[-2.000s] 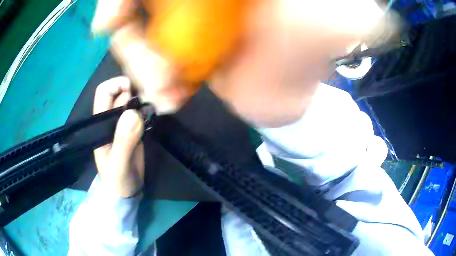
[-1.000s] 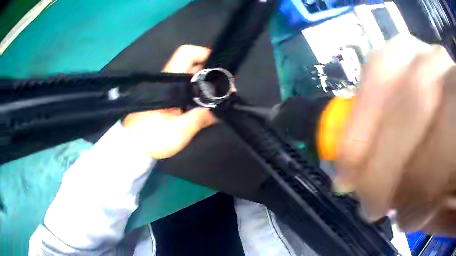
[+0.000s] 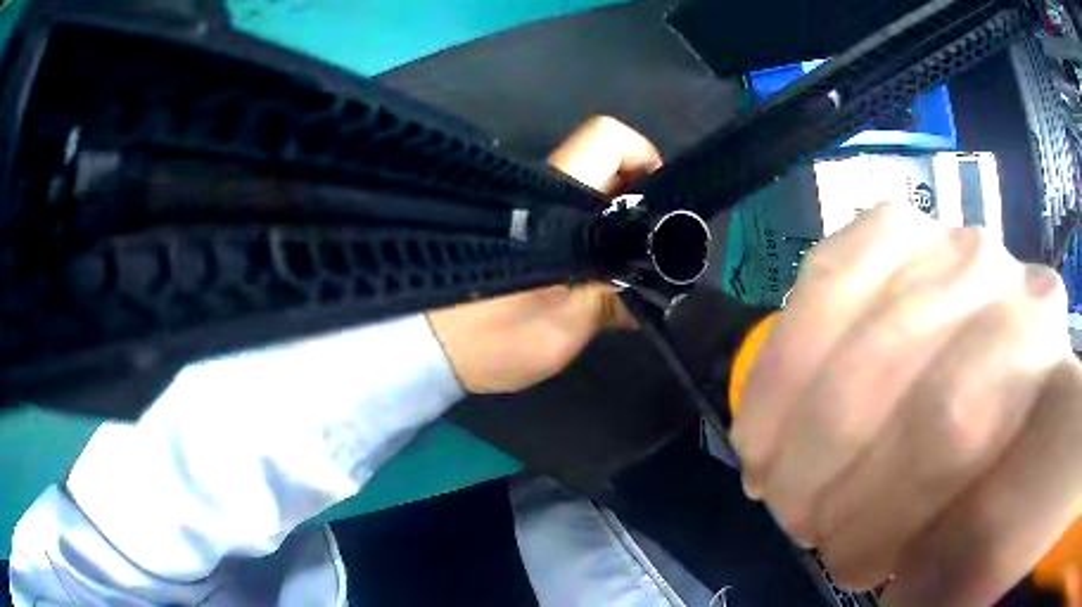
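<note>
Three black legs (image 3: 356, 225) meet at a round collar with a shiny metal rim (image 3: 681, 248). One leg reaches large and close toward the left, one to the upper right, one to the lower right, partly hidden. My left hand (image 3: 534, 332) grips the legs from beneath near the collar, its fingers showing above and below the joint. My right hand (image 3: 902, 415) is closed on the electric screwdriver (image 3: 750, 362), whose orange body shows at the fingers. Its black nose points at the collar's lower side. The bit's contact with a screw cannot be made out.
The dark flat jig board (image 3: 558, 415) lies under the legs on the teal-green bench (image 3: 320, 30). A blue bin (image 3: 908, 119) and a white-topped box (image 3: 842, 190) stand at the upper right. A row of stacked black bars (image 3: 1044, 119) is at the far right.
The collar and legs have moved right and tilted, the left leg now nearer the camera. The screwdriver was blurred over the joint, then to its right; it is now close at the collar's lower right.
</note>
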